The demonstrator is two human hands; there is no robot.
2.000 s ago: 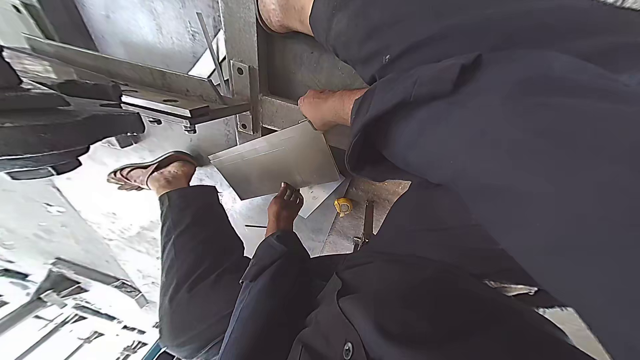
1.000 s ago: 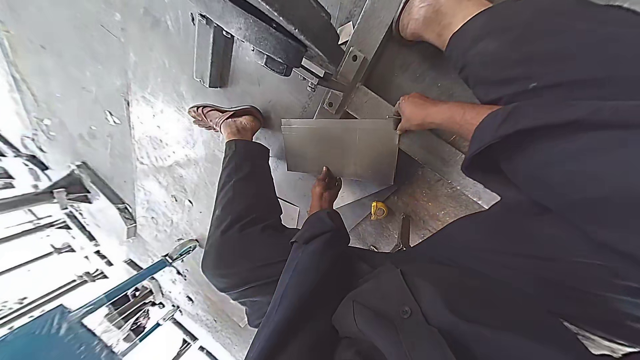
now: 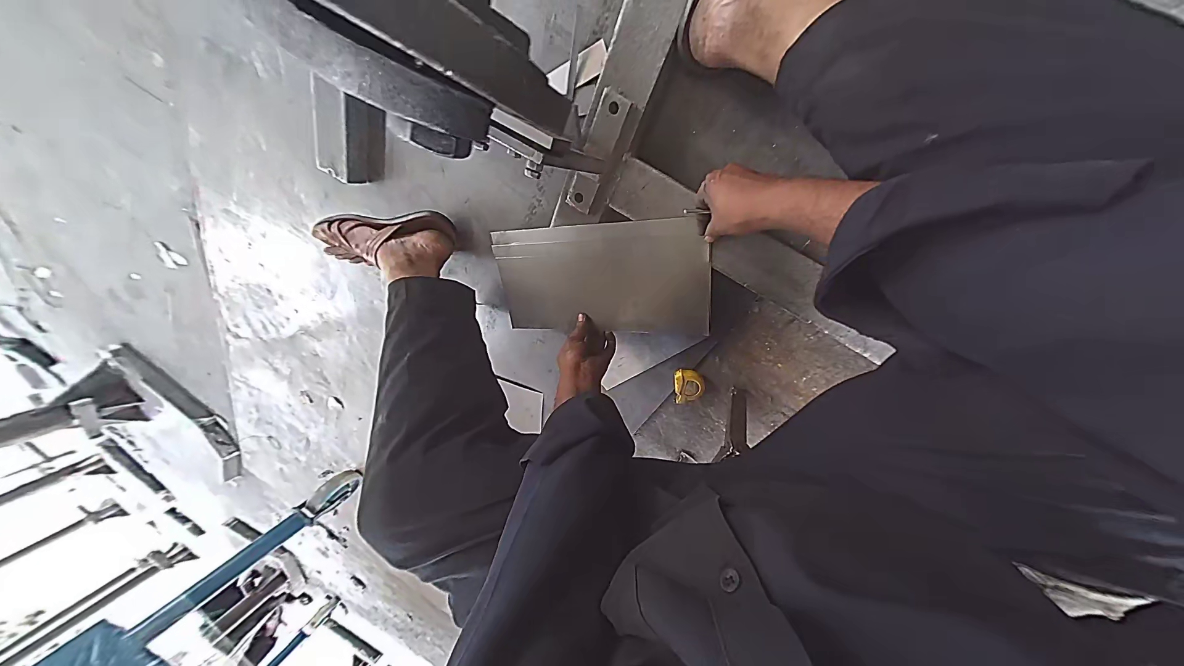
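A rectangular sheet-metal plate (image 3: pixel 610 282) lies in front of me, with thin lines along its far edge. My left hand (image 3: pixel 585 359) grips the near edge, thumb on top and fingers mostly hidden beneath. At the far right corner, my right hand (image 3: pixel 738 202) is closed around a small, thin metal item (image 3: pixel 694 213) whose kind I cannot tell; its fingers touch or nearly touch the plate. A yellow tape measure (image 3: pixel 687 385) rests below the plate's right part. Beside it is a dark narrow metal piece (image 3: pixel 736 421), partly hidden by my clothing.
Beyond the plate is a steel frame bar with a bolted bracket (image 3: pixel 599 148). A heavy dark machine part (image 3: pixel 416 69) overhangs the upper left. Other sheet pieces (image 3: pixel 652 359) lie beneath the plate. My sandalled foot (image 3: pixel 407 242) is left. Blue metalwork (image 3: pixel 222 573) stands lower left.
The view has turned strongly since the oldest frame. My left hand stays on the plate's near edge, while my right hand remains by its far right corner.
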